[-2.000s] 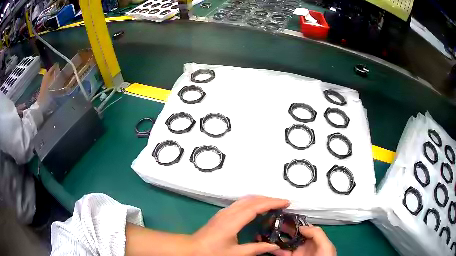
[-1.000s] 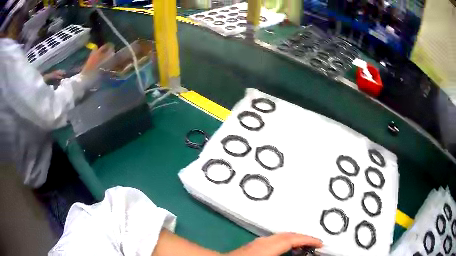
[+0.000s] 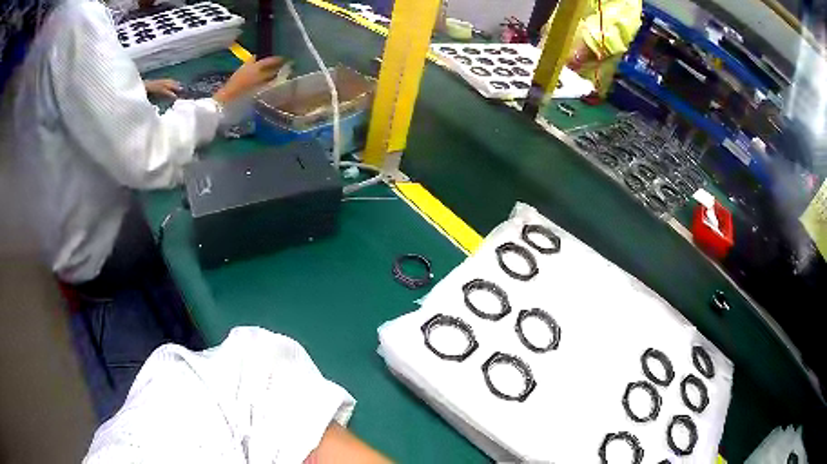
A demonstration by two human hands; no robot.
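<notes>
A white paper-covered tray stack (image 3: pixel 580 317) lies tilted across the lower right. Several black rings lie on it in two spaced groups, one at its left end and one at its right end, such as the ring (image 3: pixel 510 375) near its front left. A lone black ring (image 3: pixel 413 271) lies on the green surface left of the stack. My left sleeve (image 3: pixel 227 399) and a piece of bare forearm show at the bottom. My left hand is cut off by the bottom edge. My right hand is out of the picture.
A dark grey box (image 3: pixel 263 204) stands left, with cables and a yellow post (image 3: pixel 399 86) behind it. Another worker's arm (image 3: pixel 136 109) reaches toward an open carton (image 3: pixel 313 100). A red bin (image 3: pixel 713 227) is across the line. A second tray stack (image 3: pixel 782 449) shows at the lower right.
The view has swung left, so the tray stack sits lower and further right. Both hands, earlier at the stack's front edge with dark rings, have left the picture. The other worker's hand has moved.
</notes>
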